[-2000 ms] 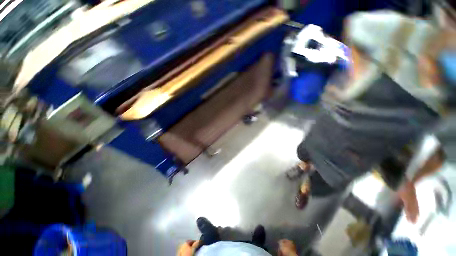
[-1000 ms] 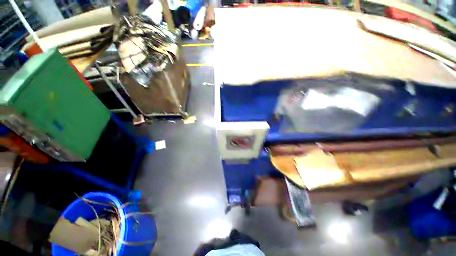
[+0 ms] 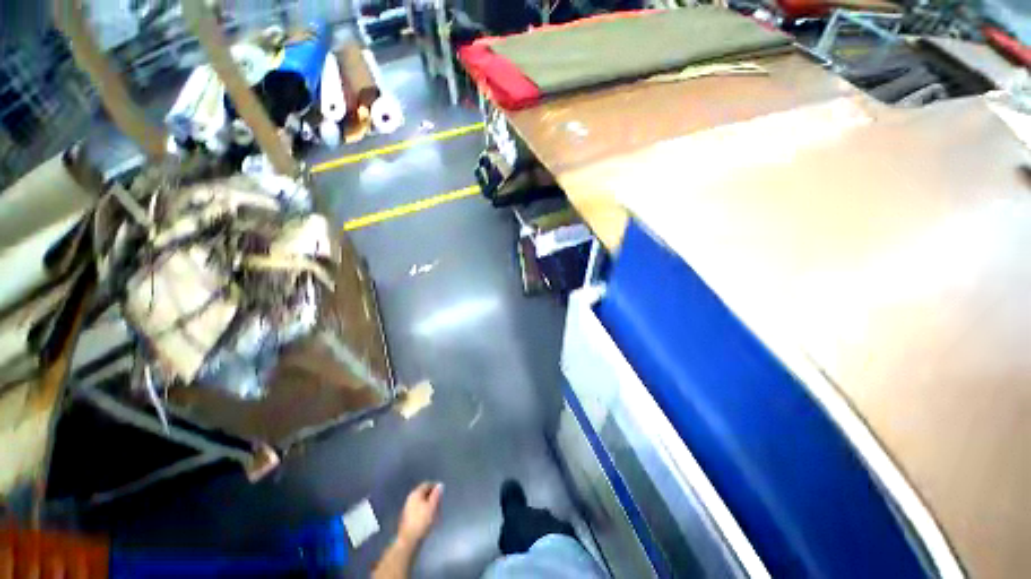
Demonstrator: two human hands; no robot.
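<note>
My left hand (image 3: pixel 419 511) hangs low at the bottom centre, over the floor and left of my body. It is small and blurred, and I cannot tell whether it holds anything. My right hand is out of the picture. An olive cloth (image 3: pixel 667 48) lies flat at the far end of the brown-topped table (image 3: pixel 622 141). A red cloth (image 3: pixel 497 77) shows along its left end and back edge. My hand is well away from both cloths. The blue and white side of the press (image 3: pixel 724 396) stands just to my right.
A brown carton (image 3: pixel 305 396) heaped with scraps stands on a frame at the left. Grey floor (image 3: pixel 452 339) with yellow lines runs between it and the press. Fabric rolls (image 3: pixel 356 79) lie at the far left. A dark box (image 3: pixel 560 255) sits by the table. Blue and orange parts show lower left.
The view has turned left and moved forward along the press. The green cabinet and blue bin have left the picture. My left hand, the olive cloth and the fabric rolls now show.
</note>
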